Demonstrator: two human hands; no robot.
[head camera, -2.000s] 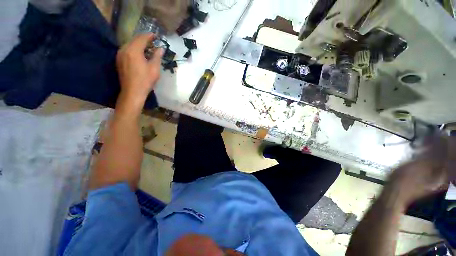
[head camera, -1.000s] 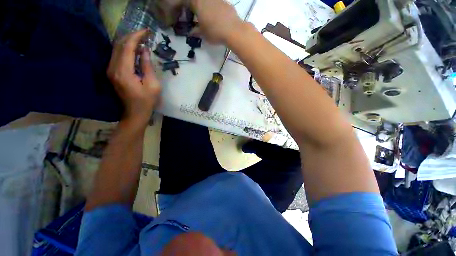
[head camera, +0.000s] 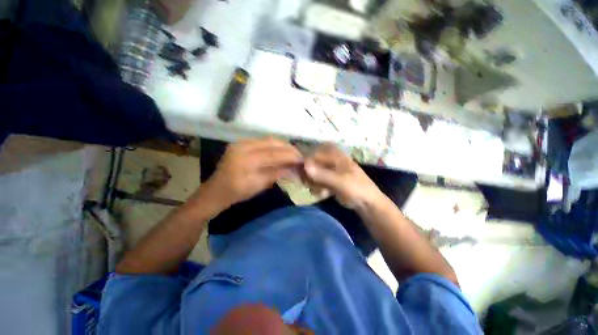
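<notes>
My left hand (head camera: 259, 167) and my right hand (head camera: 336, 175) meet in front of the table's front edge, above my lap. Their fingertips pinch a small greyish item (head camera: 303, 149), mostly hidden and too blurred to name. A screwdriver (head camera: 233, 95) with a dark, yellow-banded handle lies on the white table (head camera: 269, 124). Several small dark metal parts (head camera: 176, 57) lie at the table's left. The sewing machine head (head camera: 551, 49) is at the upper right, with two shiny round hooks (head camera: 342, 53) in the dark bed opening.
Navy cloth (head camera: 72, 91) covers the left side. A clear, ribbed-looking plastic item (head camera: 139, 46) stands beside the dark parts. A silver plate (head camera: 283, 39) lies left of the hooks. Blue crates show at the lower left and right edge.
Both hands have drawn back from the parts at the left and come together at the table's front edge. My right arm no longer crosses the table, so the hooks show again.
</notes>
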